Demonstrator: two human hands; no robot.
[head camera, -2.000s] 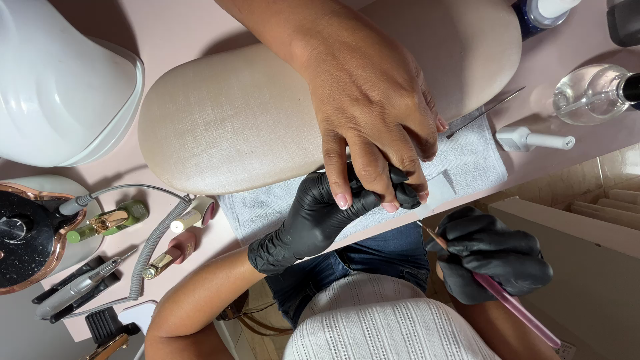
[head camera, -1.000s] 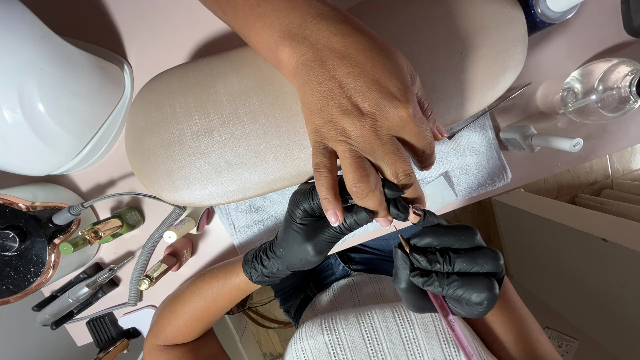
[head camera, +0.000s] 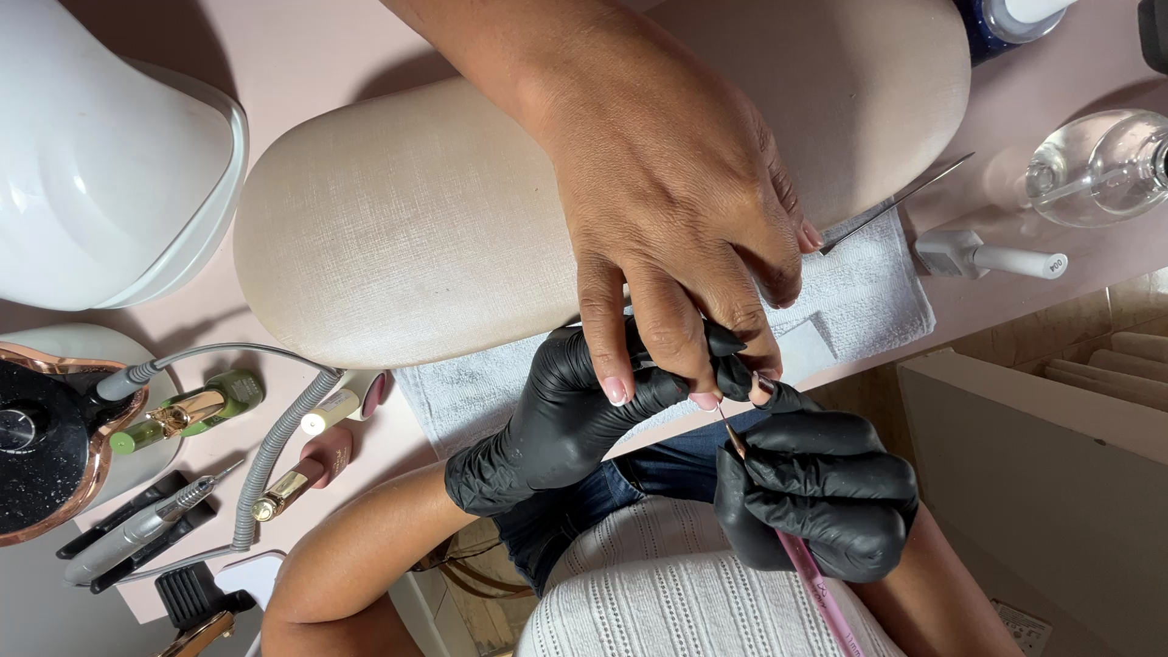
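My left hand (head camera: 561, 415), in a black glove, holds fingers of another person's bare hand (head camera: 666, 192), which reaches in from the top, palm down. Its thumb lies under those fingers, partly hidden. My right hand (head camera: 821, 484), also black-gloved, grips a fine brush with a pink handle (head camera: 812, 584). The thin brush tip is at the pink nail (head camera: 704, 401) of one held finger; whether it touches cannot be told. A neighbouring fingertip (head camera: 763, 388) lies between my two gloves. The other person's hand is over a beige padded armrest (head camera: 411, 219) and a white towel (head camera: 867, 292).
A white domed device (head camera: 100, 164) stands at upper left. Below it are a nail drill unit (head camera: 46, 429), its handpiece (head camera: 137, 534), a coiled cord (head camera: 269, 456) and several polish bottles (head camera: 210, 401). At right are a metal tool (head camera: 899, 203), a white bottle (head camera: 990, 255) and a clear bottle (head camera: 1100, 169).
My right hand with the brush has moved left and up from the lower right to the other person's fingertips. My left hand keeps holding the fingers.
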